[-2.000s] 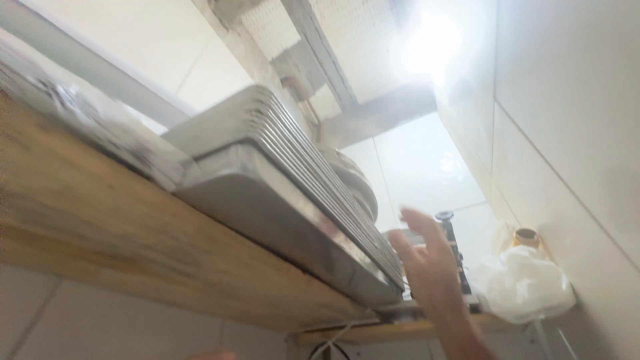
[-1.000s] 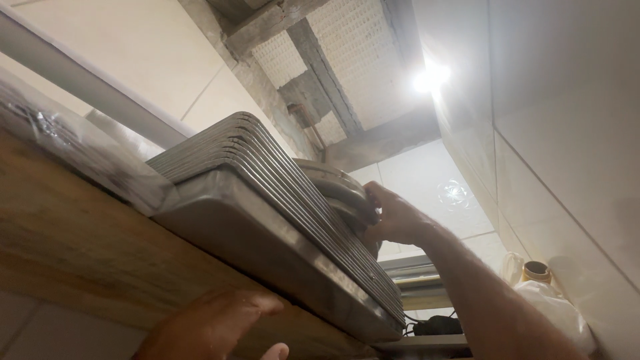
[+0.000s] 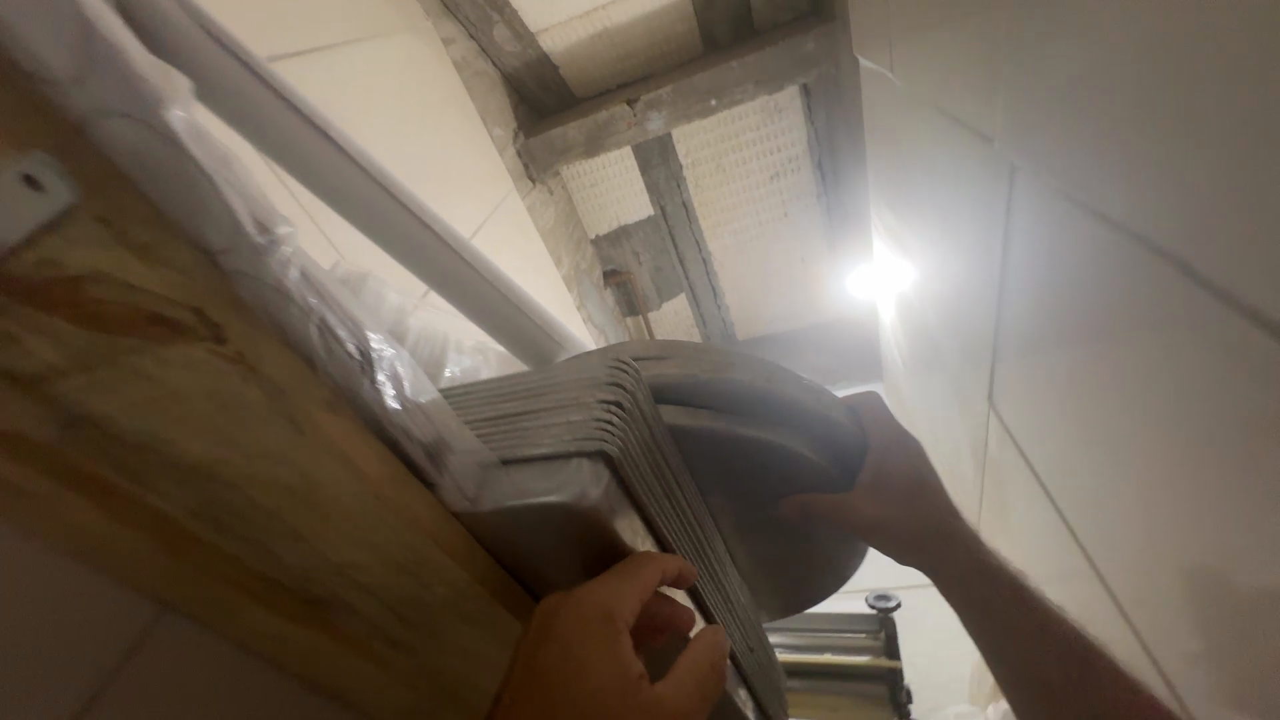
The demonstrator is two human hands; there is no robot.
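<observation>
A stack of rectangular metal baking trays (image 3: pixel 560 500) rests on a wooden shelf (image 3: pixel 250 430), seen from below. Behind and beside the stack are round metal pans (image 3: pixel 770 490), tilted. My right hand (image 3: pixel 880 480) grips the round pans at their right edge, thumb on the underside and fingers around the rim. Near the front side of the tray stack is my left hand (image 3: pixel 630 640), its fingers curled and apart; whether it touches the trays is not plain.
Clear plastic wrapping (image 3: pixel 370 350) lies along the shelf edge, left of the trays. A white pipe (image 3: pixel 380 190) runs behind it. A metal roller device (image 3: pixel 840 650) stands beyond the trays. Tiled walls (image 3: pixel 1130 400) and a beamed ceiling (image 3: pixel 690 90) enclose the spot; a lamp (image 3: pixel 880 275) glows.
My right hand was raised beside the stack with fingers apart, then took hold of the round pans, which now stick out farther past the trays. My left hand has come up to the trays' front.
</observation>
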